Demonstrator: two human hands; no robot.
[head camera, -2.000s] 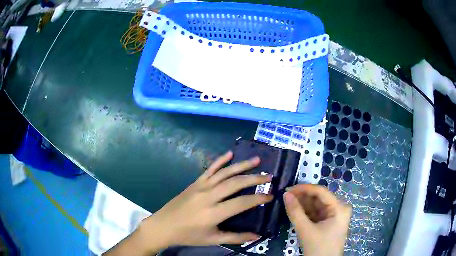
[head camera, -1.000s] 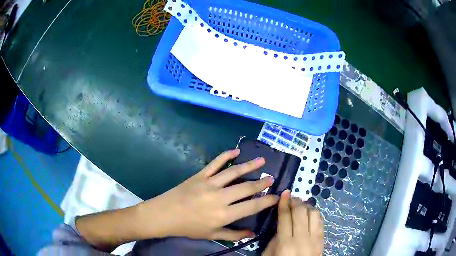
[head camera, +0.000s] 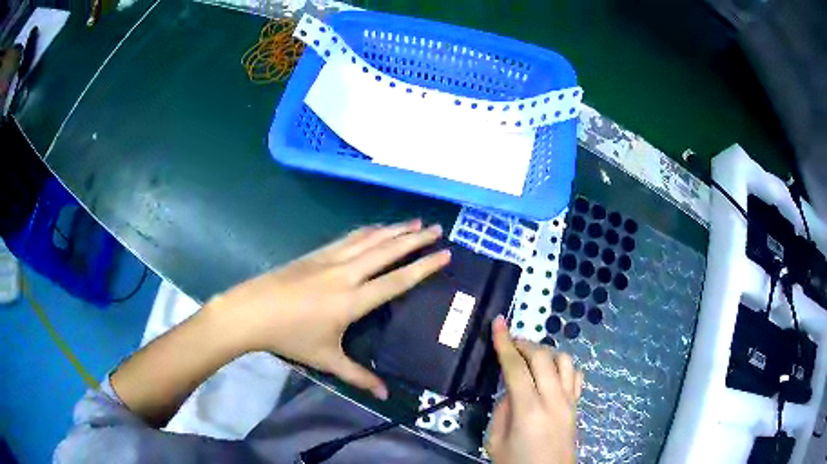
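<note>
A black electronic unit (head camera: 419, 319) lies flat on the dark green bench, with a small white label (head camera: 456, 319) on its face. My left hand (head camera: 331, 288) is spread over its left part, fingers and thumb apart, steadying it. My right hand (head camera: 535, 394) is at its right edge, with the index fingertip against the edge and the other fingers curled; whether it holds anything small is hidden. A black cable with a connector (head camera: 337, 446) runs from the unit's lower edge to the lower left.
A blue basket (head camera: 381, 178) holding white paper (head camera: 426, 136) stands beyond the unit. A label sheet (head camera: 494, 234), a perforated white strip (head camera: 535, 288) and round black pads (head camera: 592, 249) on a clear sheet (head camera: 635, 362) lie to the right. A foam tray (head camera: 703, 362) holds black units. Rubber bands (head camera: 272, 52) lie left.
My left hand has slid left off the unit's label, uncovering it. My right hand stays at the unit's right edge, its index finger now extended. The cable end shows more fully.
</note>
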